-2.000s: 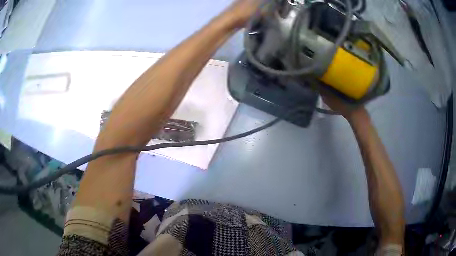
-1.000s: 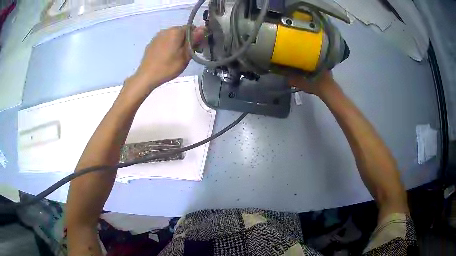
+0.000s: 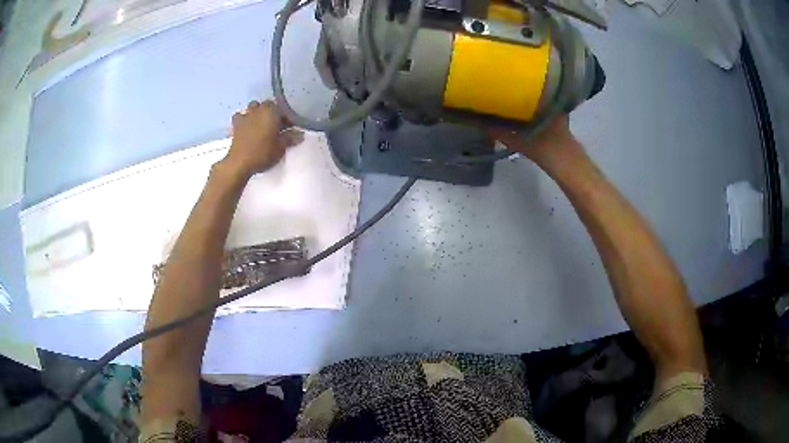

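Note:
The cutting machine (image 3: 497,73), with its grey motor and yellow band, stands upper centre. Its dark base plate (image 3: 415,154) is on the table at the right end of the white fabric lay (image 3: 285,203). My right hand (image 3: 541,143) is closed on the machine under the yellow band, its fingers partly hidden. My left hand (image 3: 259,138) is at the far edge of the lay, left of the machine, fingers bent; whether it grips cloth cannot be told. A dark shiny weight (image 3: 264,262) lies on the lay, partly behind my left forearm. A pale weight (image 3: 59,248) lies at the left end.
The grey power cable (image 3: 363,227) runs from the machine across the dark weight and my left forearm. The speckled blue-grey table (image 3: 432,285) curves around. A white scrap (image 3: 745,216) lies at the right edge. Pale cloth pieces (image 3: 722,39) lie far right; dark scraps lie below the table edge.
The machine has moved left in view. My left hand has left the machine and come down to the lay's far edge. My right hand has stayed on the machine.

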